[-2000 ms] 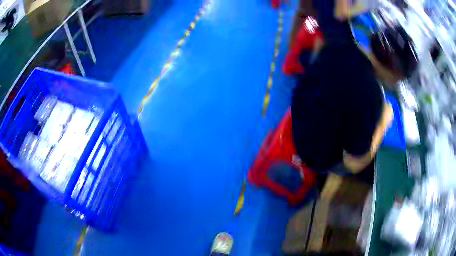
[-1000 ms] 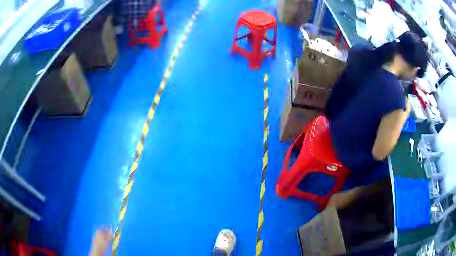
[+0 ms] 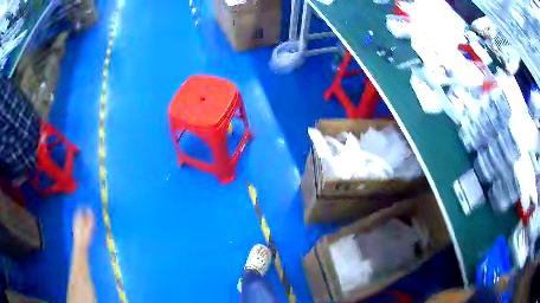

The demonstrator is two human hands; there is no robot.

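A red plastic stool (image 3: 204, 103) stands upright on the blue floor ahead of me. My left hand (image 3: 84, 223) is at the lower left, small and blurred, at the end of a bare forearm. I see nothing held in it, but its fingers are not clear. My right hand is not in view. My light shoe (image 3: 259, 259) shows at the bottom, beside a yellow-black floor line.
At right, open cartons (image 3: 367, 188) with white contents stand against a curved green bench (image 3: 379, 56) with white packs and clear trays. Another red stool (image 3: 355, 94) is under it. At left, a person in checked clothing (image 3: 18, 127) is by a red stool (image 3: 56, 160).
The view has moved along the aisle. The lone red stool is nearer, and the blue crate and dark-clothed seated person no longer show as before. My left forearm has come further into view.
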